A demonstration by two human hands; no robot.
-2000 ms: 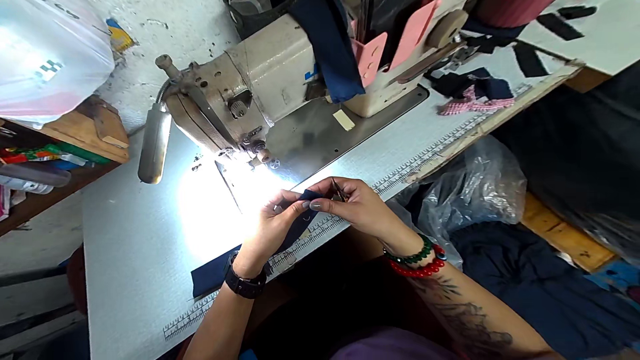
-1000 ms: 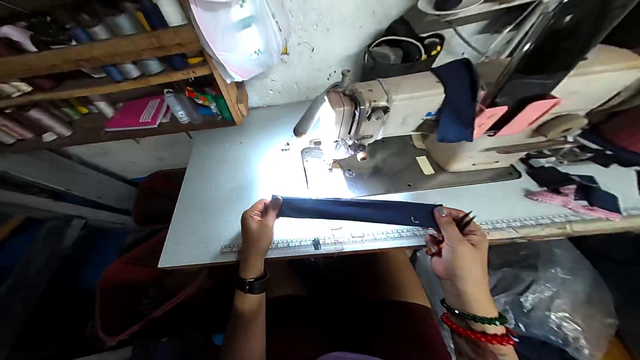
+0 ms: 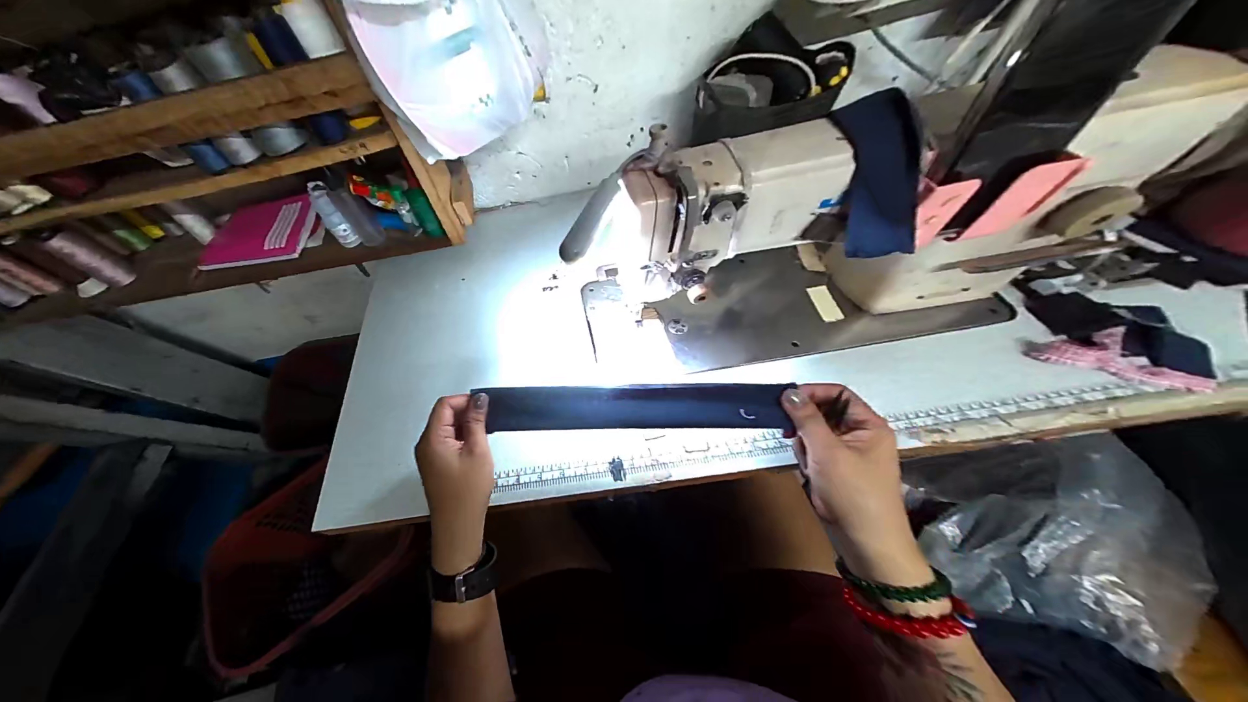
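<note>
A narrow dark navy fabric strip (image 3: 624, 408) is stretched level above the front edge of the sewing table. My left hand (image 3: 456, 468) pinches its left end between thumb and fingers. At the right end, my right hand (image 3: 843, 453) pinches the strip, and a small dark pointed object shows between its fingers, too hidden to name. A short pale thread or mark lies on the strip near its right end. Behind the strip stands an industrial sewing machine (image 3: 790, 190), its needle area brightly lit, with a folded navy cloth (image 3: 880, 175) hanging over its arm.
A printed measuring scale (image 3: 556, 475) runs along the table's front edge. Fabric scraps (image 3: 1121, 341) lie at the right. Wooden shelves (image 3: 185, 180) with thread spools stand at the left. A clear plastic bag (image 3: 1063, 546) is below the table on the right, a red basket (image 3: 253, 556) below left.
Two seconds ago my hands were close together on the strip; now they are apart, with the strip stretched between them. The view has swung to the left.
</note>
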